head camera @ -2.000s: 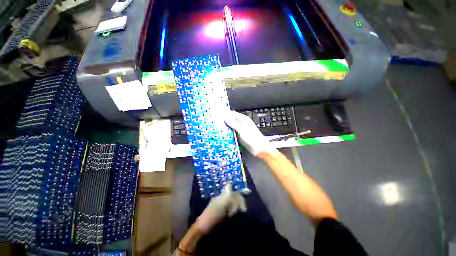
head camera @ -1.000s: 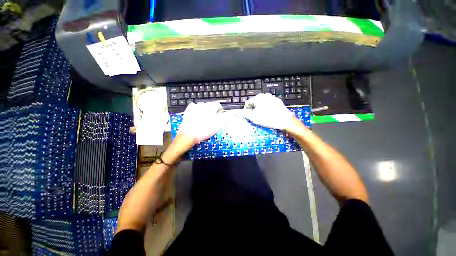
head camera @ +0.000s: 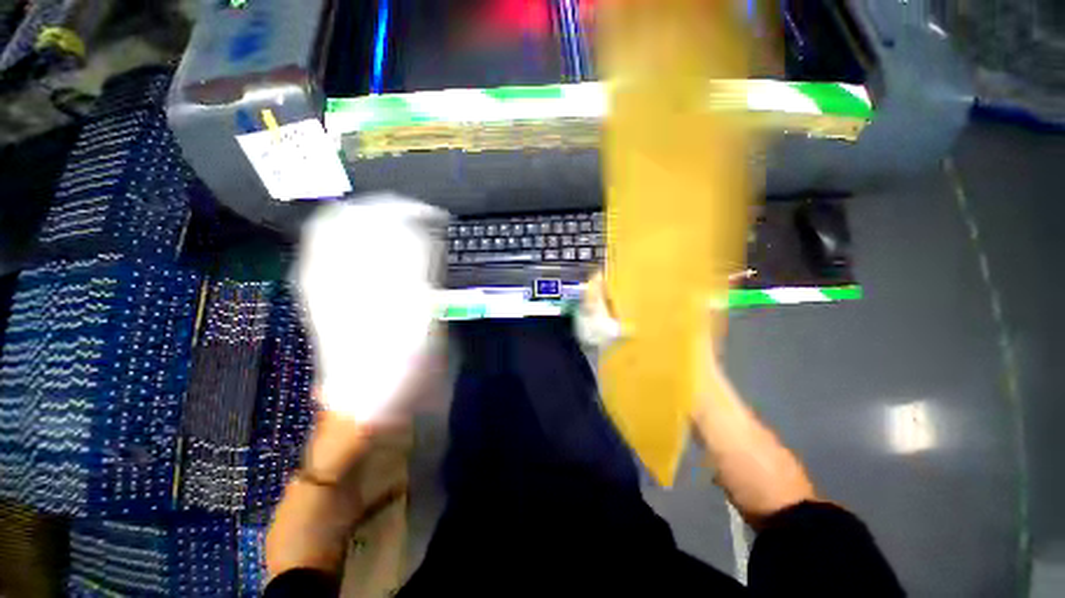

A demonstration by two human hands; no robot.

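A long flat yellow-gold panel (head camera: 675,222), blurred, stands lengthwise in front of the machine, its lower end narrowing to a point. My right hand (head camera: 598,313), in a white glove, grips it from behind near its left edge; most of the hand is hidden by the panel. My left hand (head camera: 371,298), in a white glove, is left of the keyboard and apart from the panel. It is strongly blurred, so its fingers cannot be made out.
The machine's front bar (head camera: 491,108) with green-white tape crosses the top. Below it are a black keyboard (head camera: 526,240), a mouse (head camera: 825,231) and a small dark blue piece (head camera: 547,287) on the shelf edge. Stacks of blue circuit board panels (head camera: 88,362) fill the left side.
The blue panel lay crosswise under both hands; now my right hand holds a long panel lengthwise, its yellow-gold face showing. My left hand has moved left, away from it.
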